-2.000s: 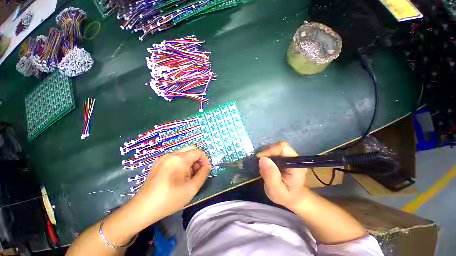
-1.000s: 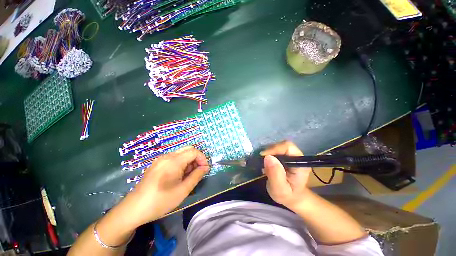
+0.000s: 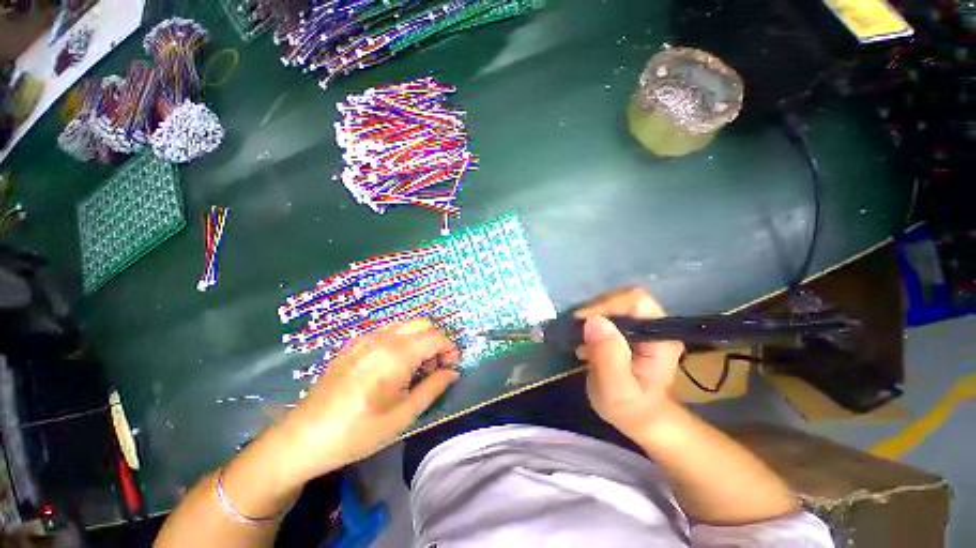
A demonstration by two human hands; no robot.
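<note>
A green PCB panel (image 3: 498, 273) lies in front of me, its left part covered by rows of connector leads (image 3: 364, 284). My right hand (image 3: 631, 359) holds the soldering iron (image 3: 706, 332) by its black handle, the metal tip pointing left over the panel's near part. My left hand (image 3: 391, 375) is bare and rests over the near left part of the panel, its fingertips close together beside the iron tip. Whether the fingers pinch a lead is hidden.
A loose lead pile (image 3: 405, 145) lies beyond the panel. A yellowish pot (image 3: 685, 102) stands at the back right. A spare panel (image 3: 131, 219), a small bunch of leads (image 3: 213, 246) and bundled leads (image 3: 187, 131) lie left. Lead-covered boards (image 3: 396, 32) lie at the far side.
The whole view has shifted, so the bench things appear slightly further right. My left fingers have spread slightly. My right hand still holds the iron near the panel.
</note>
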